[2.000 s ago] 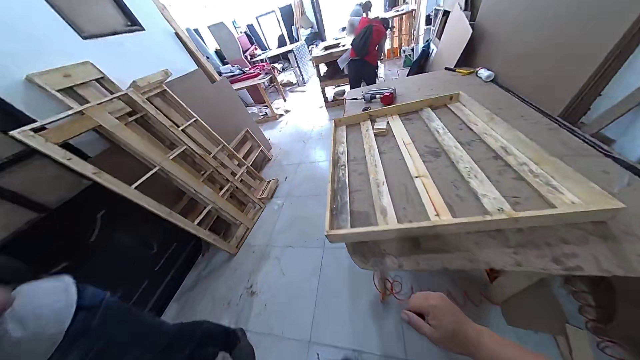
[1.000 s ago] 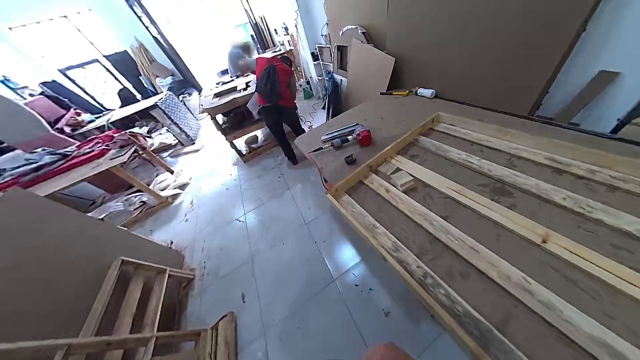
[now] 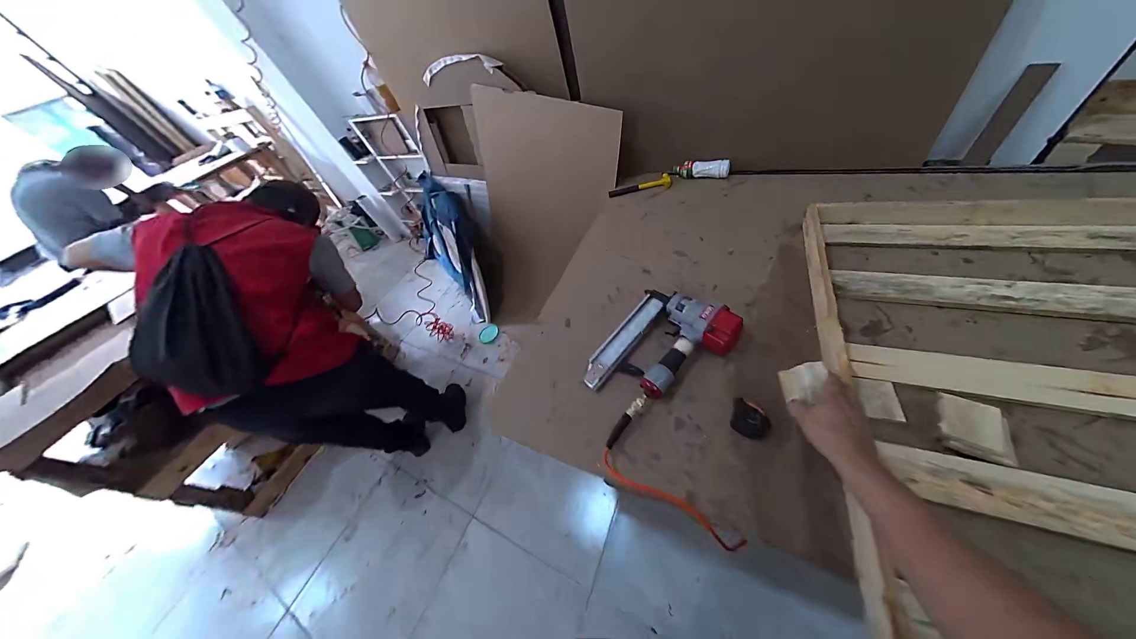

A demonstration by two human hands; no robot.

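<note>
My right hand (image 3: 830, 417) grips a small wood block (image 3: 806, 382) at the near end bar of a slatted wooden frame (image 3: 824, 293). Two more small wood blocks (image 3: 974, 428) lie between the slats, close to my wrist. Left of the hand, on the board-topped table, sits a black tape measure (image 3: 750, 418). Beyond it lies a red and grey pneumatic nailer (image 3: 697, 324), its orange air hose (image 3: 666, 497) hanging over the table edge. My left hand is out of view.
A yellow and black hammer (image 3: 643, 185) and a white bottle (image 3: 706, 169) lie at the table's back edge. Fibreboard sheets (image 3: 550, 177) lean behind. At left, a person in a red vest (image 3: 257, 293) bends over a workbench (image 3: 62, 373); another person (image 3: 62, 200) stands beyond.
The view has swung and moved in toward the nailer end of the frame. My right hand, earlier low in view and empty, is now on a small wood block.
</note>
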